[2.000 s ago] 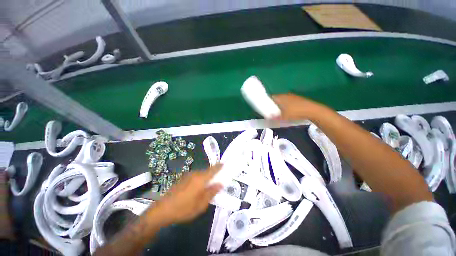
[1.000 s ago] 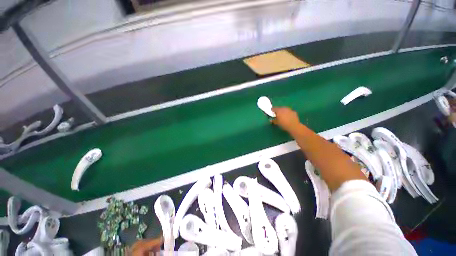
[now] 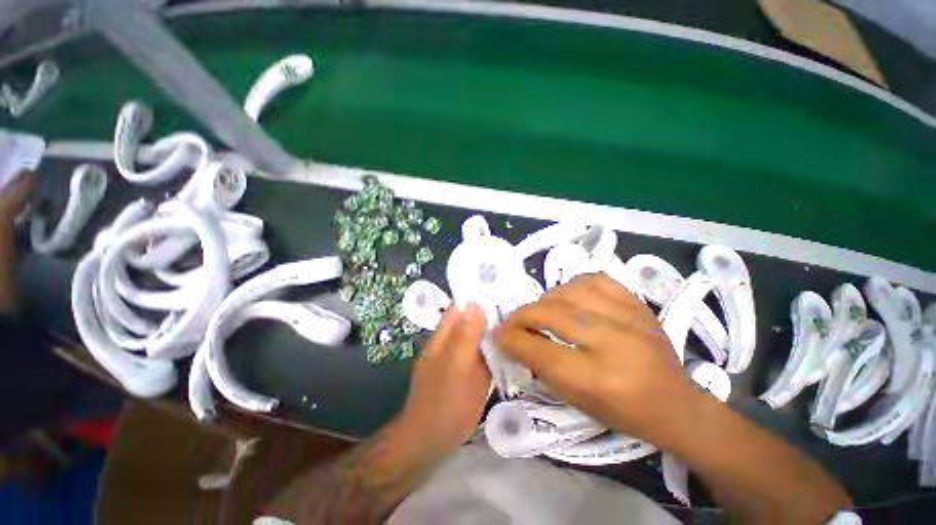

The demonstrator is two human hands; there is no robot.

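My left hand (image 3: 449, 374) and my right hand (image 3: 590, 344) are close together over the pile in front of me. Between them they hold a white curved housing (image 3: 486, 270), its round end pointing up and away. Its tail is mostly hidden by my fingers. More white housings (image 3: 725, 269) lie in the pile around and under my right hand. A loose heap of small green circuit boards (image 3: 375, 246) lies left of the pile. No board can be made out in my fingers.
Large C-shaped housings (image 3: 221, 272) lie at the left. A stack of housings (image 3: 888, 359) is at the right. One housing (image 3: 279, 82) lies on the green belt (image 3: 534, 113). A grey post (image 3: 195, 87) stands at upper left. Another person's hand (image 3: 12, 236) shows at the left edge. An open box (image 3: 154, 461) is below.
The view has swung down and left. My right hand has left the housing on the belt and come back to the pile. Both hands are now on a housing held over the pile.
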